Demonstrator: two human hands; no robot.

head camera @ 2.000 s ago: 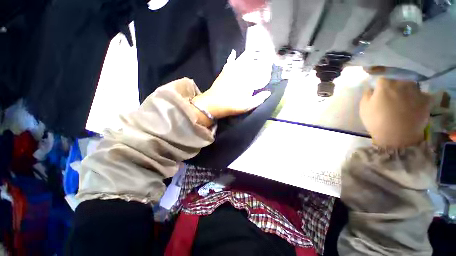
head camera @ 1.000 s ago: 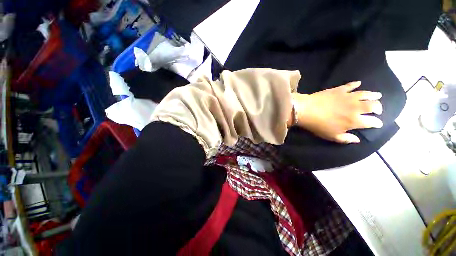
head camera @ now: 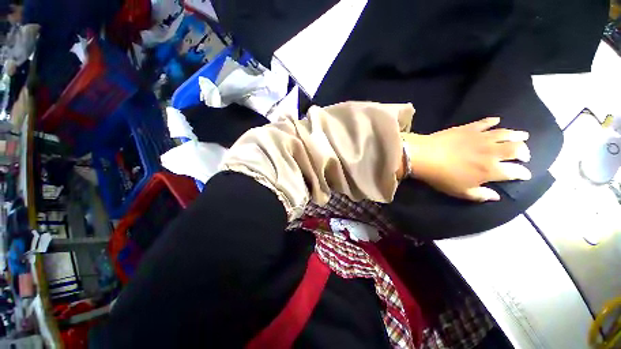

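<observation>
My left hand (head camera: 473,158) lies flat with its fingers spread on a black fabric panel (head camera: 538,129) on the white machine table (head camera: 504,266). A smaller black piece (head camera: 528,191) lies under the fingertips, its edge showing. More black cloth (head camera: 422,48) spreads behind the hand. My right hand is not in view. The yellow loop handles of the scissors (head camera: 606,327) show at the lower right edge, cut off by the frame. A shiny plate (head camera: 600,162) with a small round mark shows at the right edge.
White scraps (head camera: 248,87) hang over a blue bin (head camera: 197,82) at the left of the table. A red basket (head camera: 126,238) and another blue basket (head camera: 109,167) stand further left. A printed scale (head camera: 514,307) runs along the table's front edge.
The view has swung left since the oldest frame; the machine head and my right hand have left the picture. My left hand now lies flat on the panel. Little differs from one second ago.
</observation>
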